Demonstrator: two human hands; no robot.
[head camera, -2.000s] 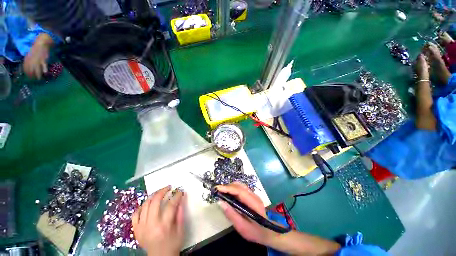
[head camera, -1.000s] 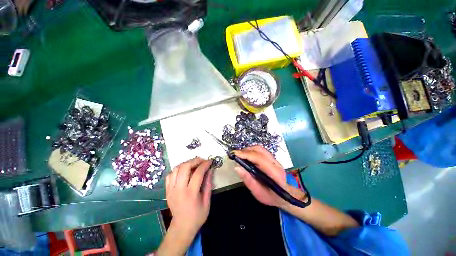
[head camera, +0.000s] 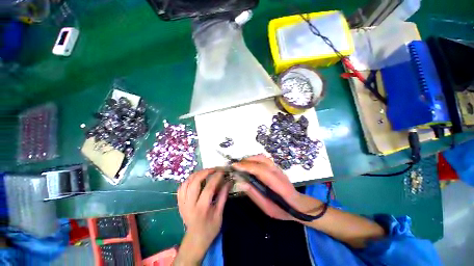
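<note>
My right hand (head camera: 267, 184) holds a black soldering iron (head camera: 265, 191) like a pen, its thin tip pointing up and left over the cream work board (head camera: 236, 122). My left hand (head camera: 202, 200) is beside it at the board's front edge, fingertips pinching a small dark round part (head camera: 228, 175), partly hidden by the fingers. The main heap of dark parts (head camera: 290, 140) lies on the board right of the iron. A small dark piece (head camera: 226, 142) lies apart on the board. A heap of pink-red and white small parts (head camera: 173, 150) lies left of the board.
A translucent hood (head camera: 221, 72) stands behind the board. A cup of silver-white pieces (head camera: 317, 96), a yellow box (head camera: 274, 47) and a blue box (head camera: 410, 98) stand at the right. A bag of dark parts (head camera: 119, 124) lies left. A red-orange crate (head camera: 136, 244) is below the bench edge.
The view has tilted down and shifted left, showing more crate. My hands have come closer together, and the iron now sits nearer the left fingertips. The left hand still pinches the dark part.
</note>
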